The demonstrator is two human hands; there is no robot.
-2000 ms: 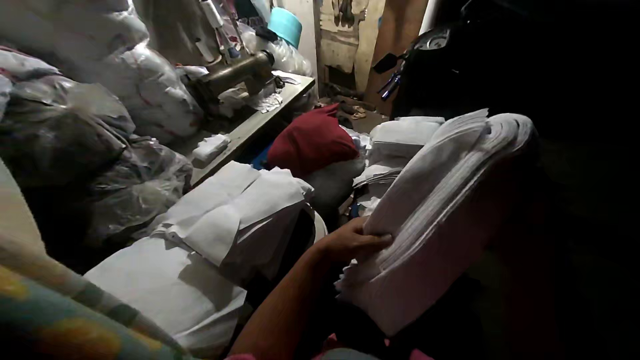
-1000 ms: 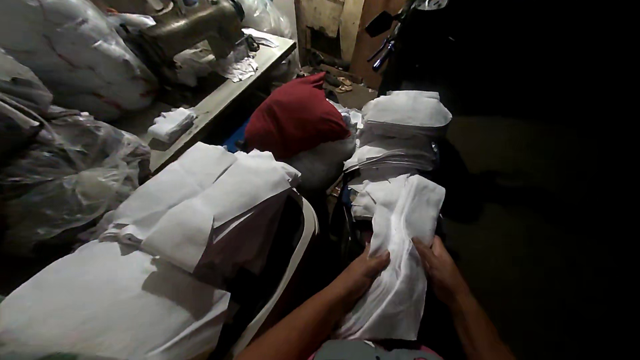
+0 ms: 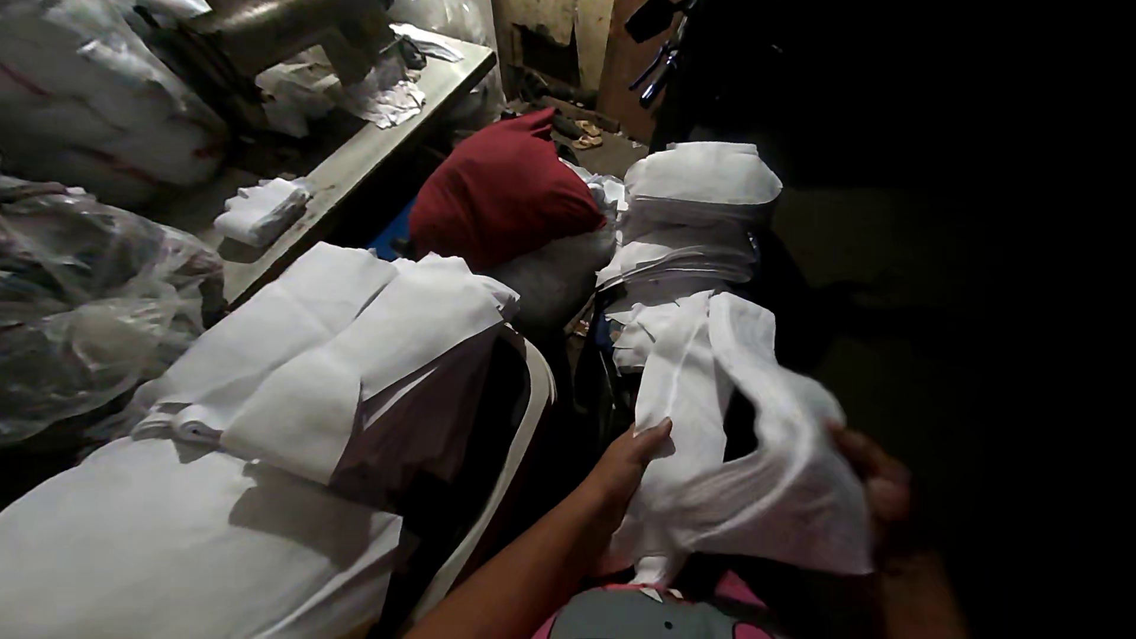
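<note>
Before me at lower right, white fabric pieces hang between my two hands. My left hand grips their left edge, thumb on top. A lifted white layer bows out to the right, leaving a dark gap in the middle. Its right edge is at my right hand, which is blurred, with its fingers partly behind the cloth. Just beyond lies a folded stack of white fabric. To the left, large piles of white cut fabric rest beside a pale curved chair edge.
A sewing machine stands on a table at upper left, with a small white bundle near its edge. Clear plastic bags lie far left. A red cloth bundle sits mid-view. Handlebar levers show at the upper right.
The thick folded bundle held two seconds ago is no longer raised in my left hand. Since one second ago, my right hand has moved right, and the white layers have spread apart.
</note>
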